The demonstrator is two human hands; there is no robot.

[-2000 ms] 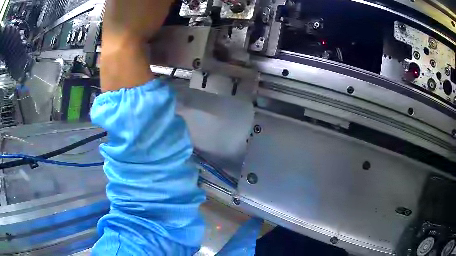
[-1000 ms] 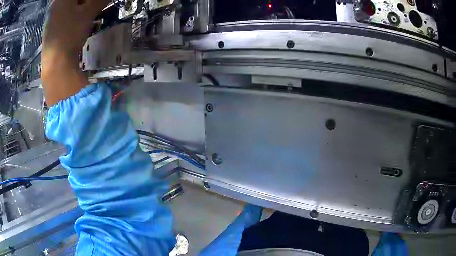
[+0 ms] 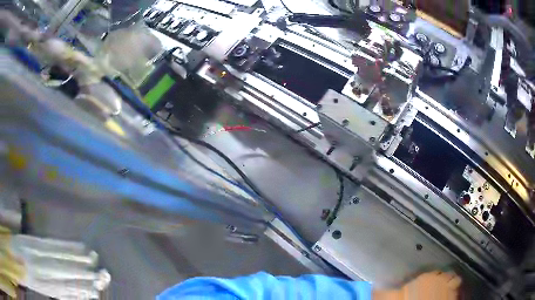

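Observation:
My left hand (image 3: 419,287) lies at the bottom edge, right of the middle, partly cut off. Its bare fingers point right, over the lower part of the grey metal cover plate (image 3: 375,240). The fingers are blurred and bent, and I cannot tell whether they hold anything or touch the plate. The blue sleeve (image 3: 264,287) runs in along the bottom edge from the left. My right hand is not in view. No work piece can be made out at the hand.
The machine line with silver rails (image 3: 434,217) runs diagonally from upper left to lower right. A metal block (image 3: 352,120) stands on it. Dark cables (image 3: 226,158) hang at the middle left. A blurred blue-grey frame (image 3: 135,170) and a white glove-like shape (image 3: 58,263) are at the left.
The view has turned and tilted, showing more of the machine line. My left arm, upright at the left before with its hand cut off at the top, now lies along the bottom, hand to the right.

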